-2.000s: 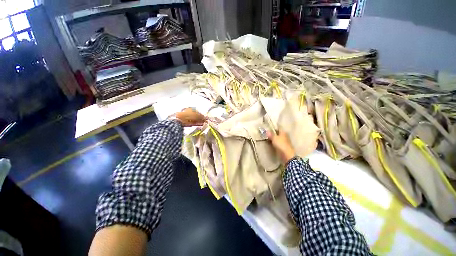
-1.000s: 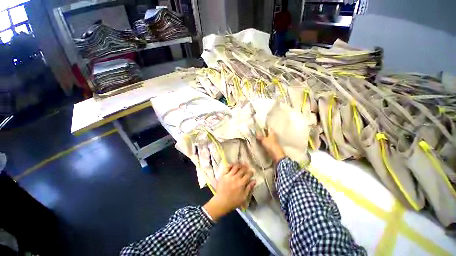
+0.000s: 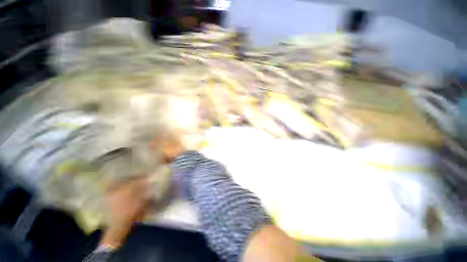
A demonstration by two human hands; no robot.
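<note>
The frame is strongly blurred. A beige bag with yellow edges lies at the left, near the table's front edge. My left hand is on its near lower side. My right hand is at its right side, with a checked sleeve behind it. The blur hides the fingers of both hands, so I cannot tell whether either grips the bag.
A long heap of beige bags with yellow edges runs across the back of the white table. A brown and olive-green board lies at the far right. A whitish bundle is at the back left.
The view has swung to the right, so the bag and both hands now appear further left. The shelves have left the picture and the board has come into view.
</note>
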